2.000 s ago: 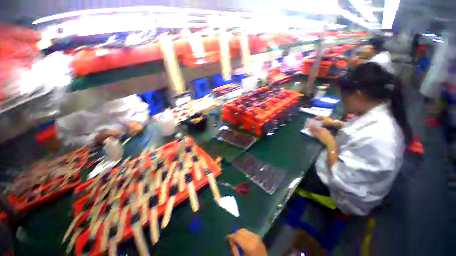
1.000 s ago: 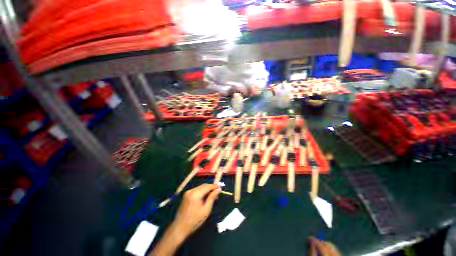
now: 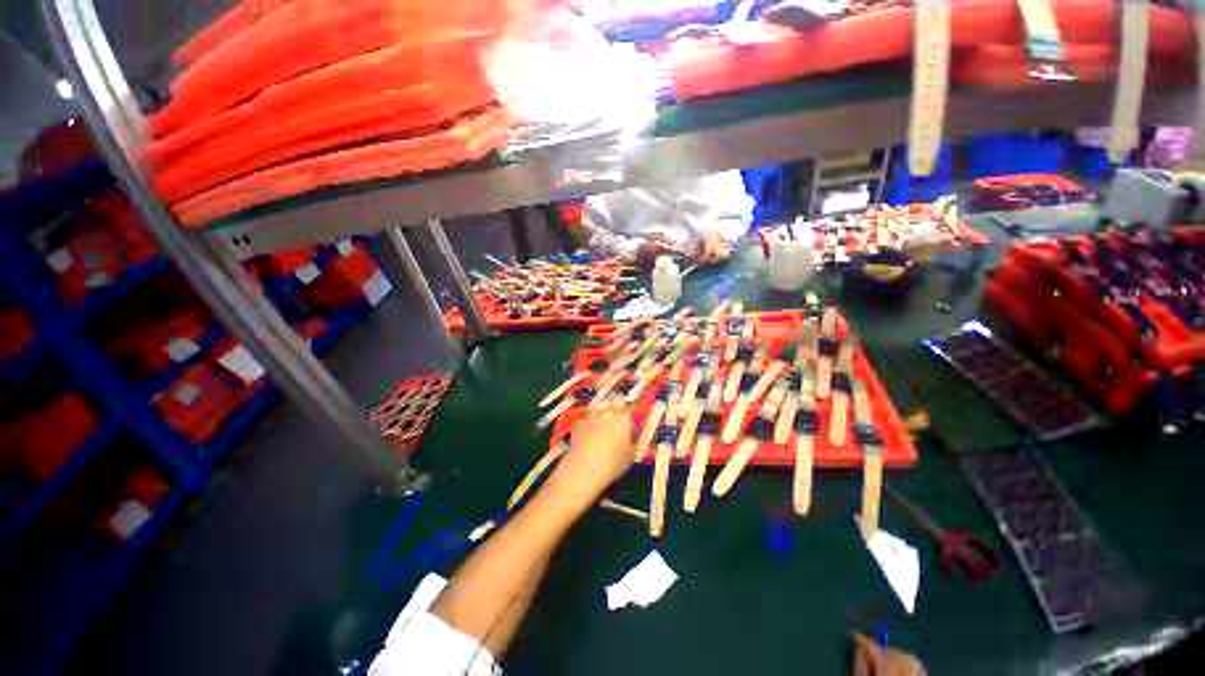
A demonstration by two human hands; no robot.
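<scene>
An orange-red tray (image 3: 899,446) holds rows of watches with dark heads (image 3: 803,423) and long cream straps, some hanging over its front edge. My left hand (image 3: 601,446) is over the tray's front left corner, palm down. Its fingertips are blurred against the watches, so any grip is hidden. A strap (image 3: 535,475) shows just below it. My right hand (image 3: 888,658) is small and cut off by the bottom edge. A thin blue tool shows at its fingers.
White paper scraps (image 3: 642,581) and a pointed white piece (image 3: 895,568) lie in front. Red-handled scissors (image 3: 969,555), clear blister trays (image 3: 1037,528) and stacked red trays (image 3: 1110,310) are at right. A metal post (image 3: 264,317) stands left. Another person's white sleeves (image 3: 674,211) show behind.
The view has swung left from the neighbouring worker to the tray. My left hand has come into view and moved forward from the tray's front edge onto the watches. My right hand stays low.
</scene>
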